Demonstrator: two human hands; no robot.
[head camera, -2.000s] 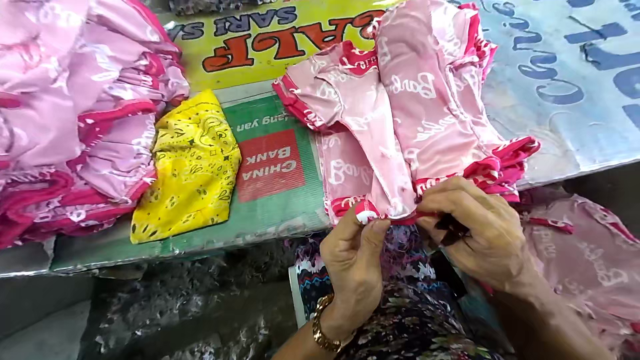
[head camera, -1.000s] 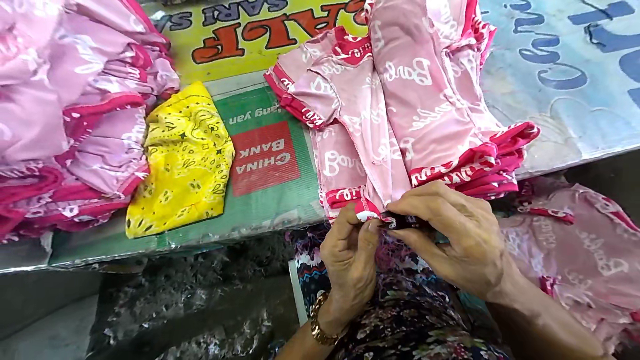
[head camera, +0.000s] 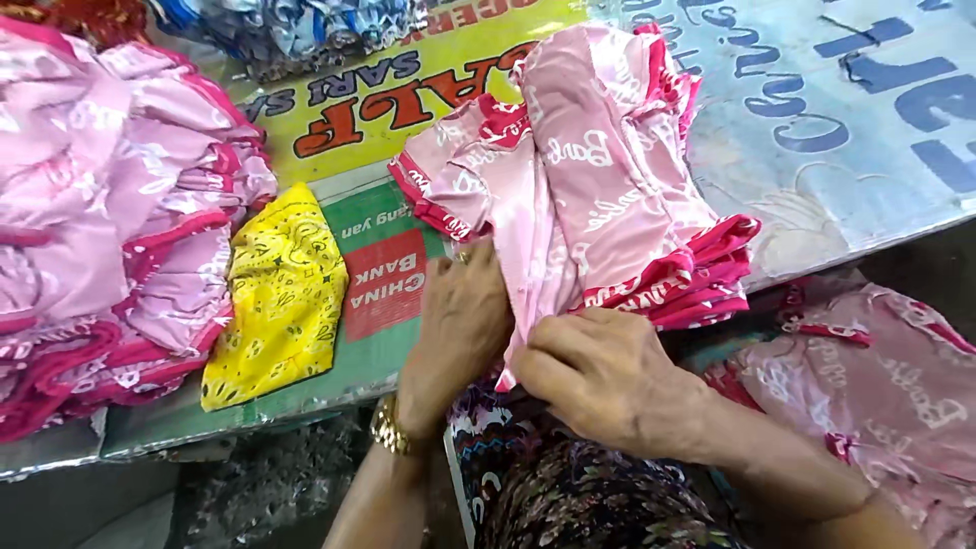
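Observation:
A small pink printed garment (head camera: 507, 183) with darker pink neck and sleeve trim lies at the table's front edge. My right hand (head camera: 595, 374) pinches its lower edge, which comes to a point over the edge. The fingers of my left hand (head camera: 467, 305), back of the hand up, reach under the garment's left side and are partly hidden; whether they grip cloth cannot be told. Touching the garment on the right is a stack of folded pink garments (head camera: 610, 175) with bright pink hems. A yellow bandana-print cloth (head camera: 282, 297) lies to the left of my left hand.
A large heap of pink garments (head camera: 91, 191) covers the table's left side. Blue and white cloth (head camera: 297, 30) lies at the back. More pink garments (head camera: 877, 381) hang or lie below the front edge at right. Printed banners (head camera: 823, 183) cover the table (head camera: 366, 389).
My left hand has moved from the garment's lower hem up to its left side, partly beneath it. My right hand still holds the lower edge, now drawn to a point.

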